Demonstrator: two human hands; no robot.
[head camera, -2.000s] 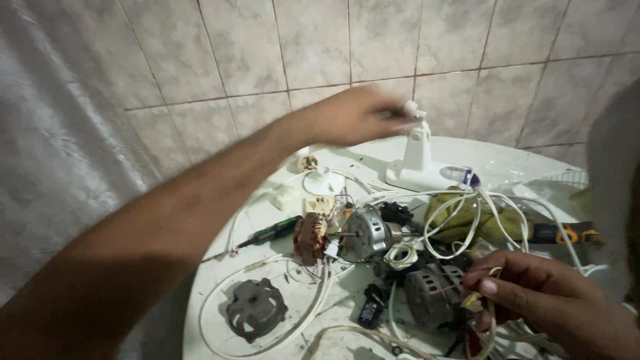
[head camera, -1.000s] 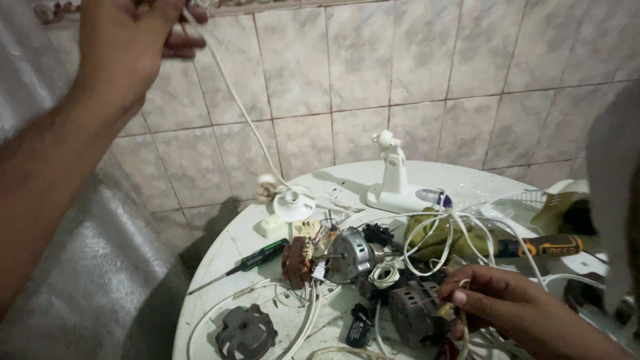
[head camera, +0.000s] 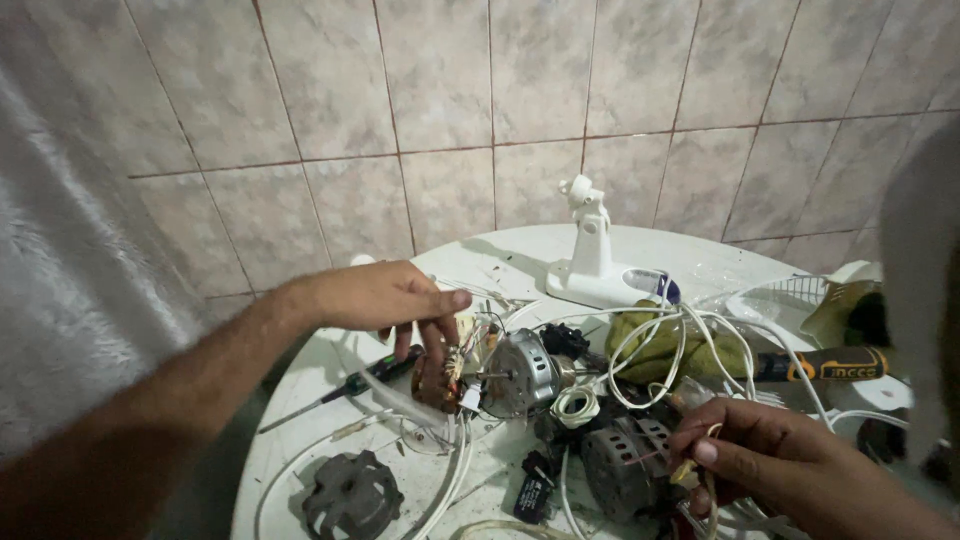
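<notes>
My left hand (head camera: 405, 304) reaches over the table's left part, fingers bent down at a copper-wound motor stator (head camera: 435, 382); whether it grips anything there cannot be told. My right hand (head camera: 750, 450) pinches a thin wire with a yellowish piece (head camera: 686, 471) between thumb and fingers. Beside it lies a dark metal motor (head camera: 626, 457). A silver motor housing (head camera: 525, 371) with a shaft sits between the hands. Below it are a coil of white tubing (head camera: 574, 406) and a black capacitor (head camera: 534, 495). A dark round motor cover (head camera: 352, 495) lies at the lower left.
On the white round table (head camera: 510, 259) stands a white fan base (head camera: 592, 262) near the tiled wall. A screwdriver (head camera: 352, 386) lies left. White cable loops cross a green cloth (head camera: 637, 349) and an INGCO-marked tool handle (head camera: 832, 365). A white fan grille (head camera: 780, 296) is at the right.
My left hand was by the top of the fan base, then high at the left with a white cord; now it is low over the stator. My right hand still pinches the wire.
</notes>
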